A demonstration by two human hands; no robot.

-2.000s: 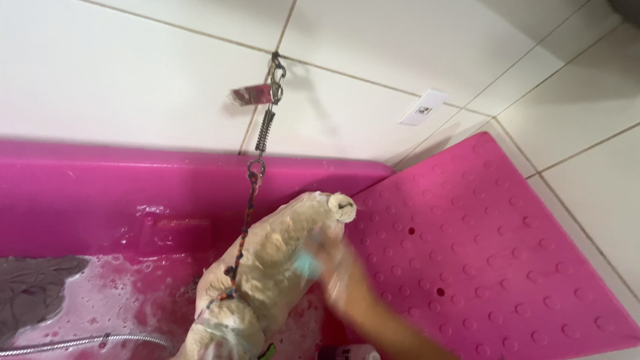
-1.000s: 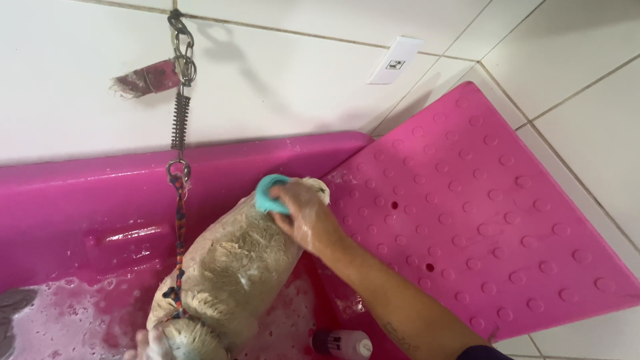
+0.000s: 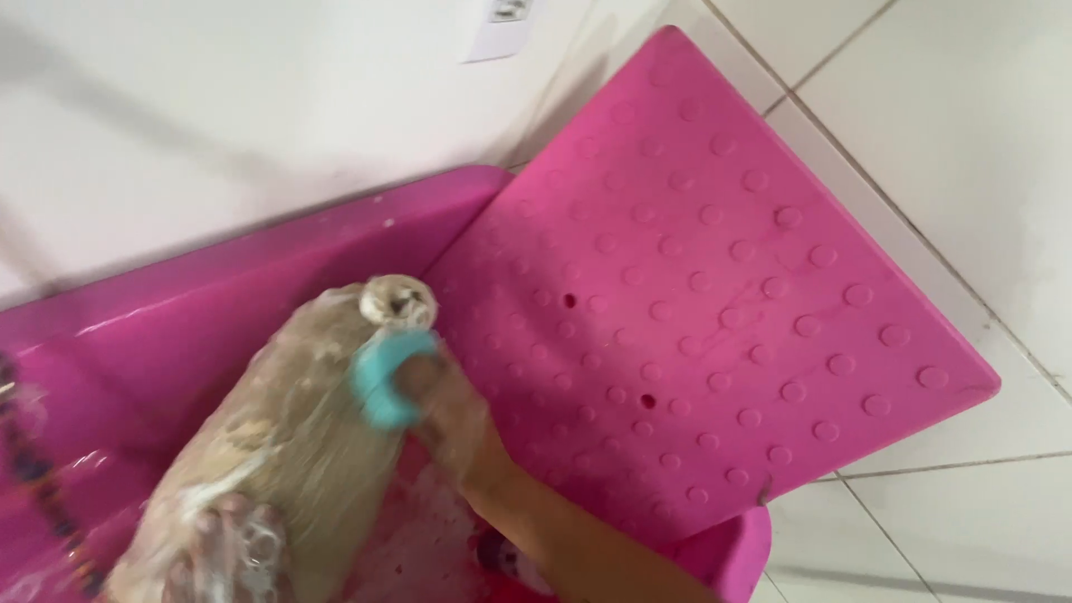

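A wet, lathered dog with light fur (image 3: 310,419) stands in a pink plastic tub (image 3: 251,251), its curled tail (image 3: 399,303) toward the top. My right hand (image 3: 448,414) grips a teal bath brush or scrubber (image 3: 387,377) against the fur of its rump, just below the tail; both are blurred. Covered in suds, my left hand (image 3: 234,548) lies on the dog's back, with its fingers spread over the fur. The dog's head is out of view.
A studded pink ramp or panel (image 3: 712,276) leans at the tub's right end. A braided cord (image 3: 42,477) hangs at the left. Partly behind my right forearm lies a bottle (image 3: 515,561). White tiled wall (image 3: 209,100) borders the tub.
My left hand, at the frame's bottom edge a second ago, now shows on the dog's back. The scrubber has stayed near the tail. The view has shifted closer and to the right.
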